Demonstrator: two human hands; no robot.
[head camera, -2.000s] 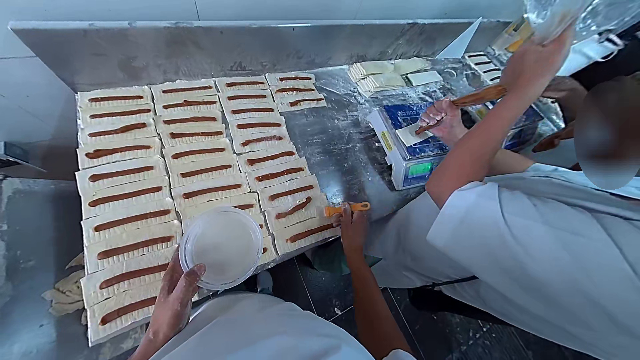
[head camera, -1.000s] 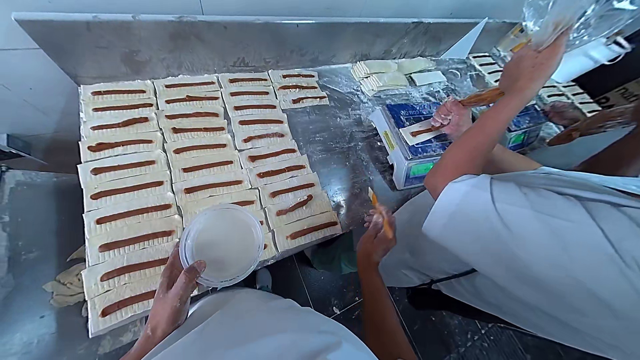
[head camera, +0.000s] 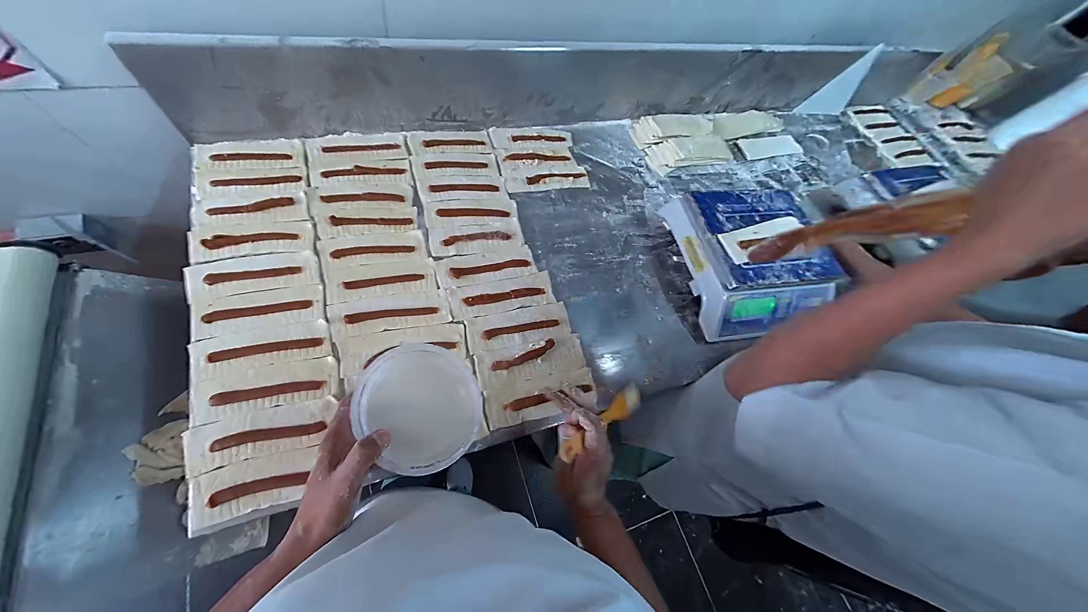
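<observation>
Rows of flat dough rectangles (head camera: 255, 349), each with a strip of brown filling and a slitted edge, lie in columns on the metal table. My left hand (head camera: 338, 476) grips the side of a round plastic tub (head camera: 416, 410) with whitish contents, held over the front edge of the columns. In my right hand (head camera: 585, 450) is a pastry brush (head camera: 620, 406) with a yellow-orange handle, its bristles pointing right. The fingers of that hand are at the lower right dough piece (head camera: 544, 401), near its filling.
A co-worker's arm (head camera: 884, 293) reaches in from the right, holding filling over dough on a digital scale (head camera: 748, 293). Stacked dough sheets (head camera: 688, 140) lie behind the scale. A metal backsplash (head camera: 510, 89) borders the table; a roller machine (head camera: 30, 357) stands at far left.
My right hand has moved from beside the table edge to the lower right dough piece, and the brush has turned to point right. The co-worker's raised arm has come down toward the scale.
</observation>
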